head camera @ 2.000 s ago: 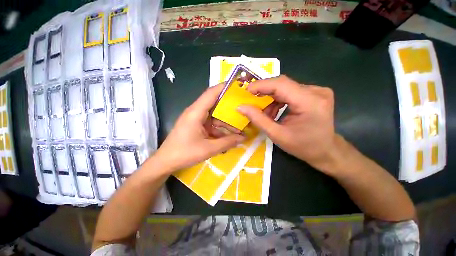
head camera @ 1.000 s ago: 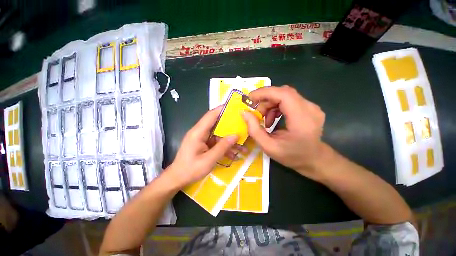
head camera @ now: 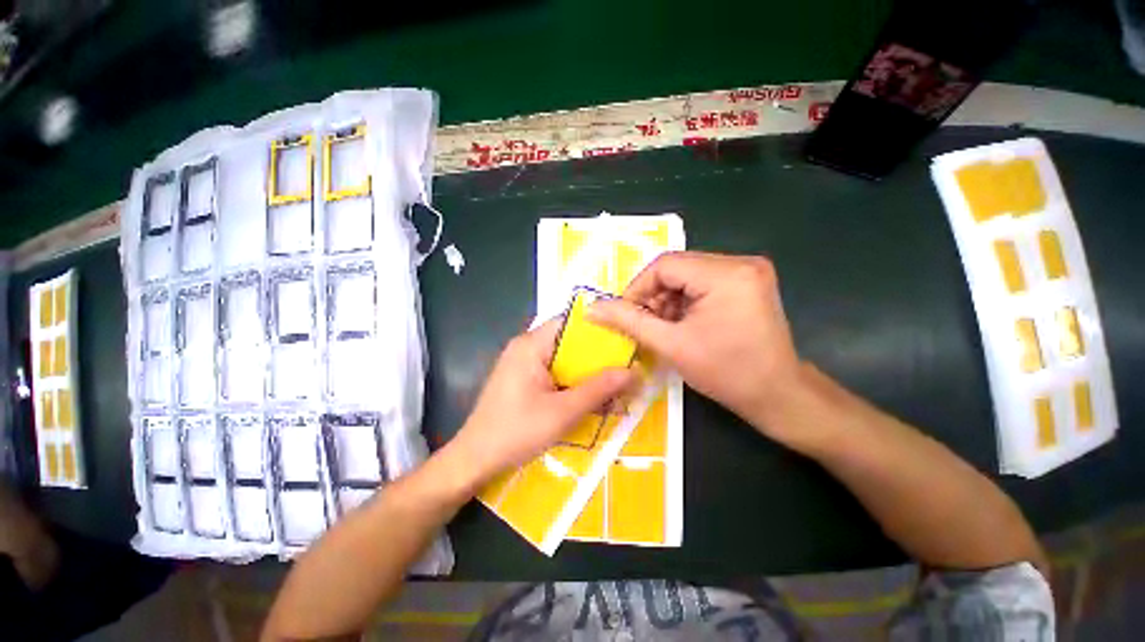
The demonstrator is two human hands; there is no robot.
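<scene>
A dark-edged phone frame [head camera: 573, 434] is held tilted over the white sheets with large yellow pieces [head camera: 637, 499]. A yellow adhesive sticker [head camera: 590, 351] lies over the frame's upper part. My left hand [head camera: 512, 408] grips the frame from the left and below, with the thumb on the sticker's lower edge. My right hand [head camera: 722, 329] has its thumb and finger at the frame's top right corner, at the sticker's upper edge. The fingertips hide that corner, so whether they pinch the sticker or the frame is unclear.
A whitish tray [head camera: 239, 261] holds rows of phone frames at left, two with yellow borders. White sticker sheets lie at far right [head camera: 998, 284] and far left [head camera: 50, 379]. A black block with reddish marks [head camera: 907, 90] stands at upper right. Printed tape [head camera: 590, 141] runs behind.
The view has shifted, so the bench things appear lower. The sticker now lies flatter over the frame's upper part, and my right fingers have moved to its top edge. My left hand keeps its hold.
</scene>
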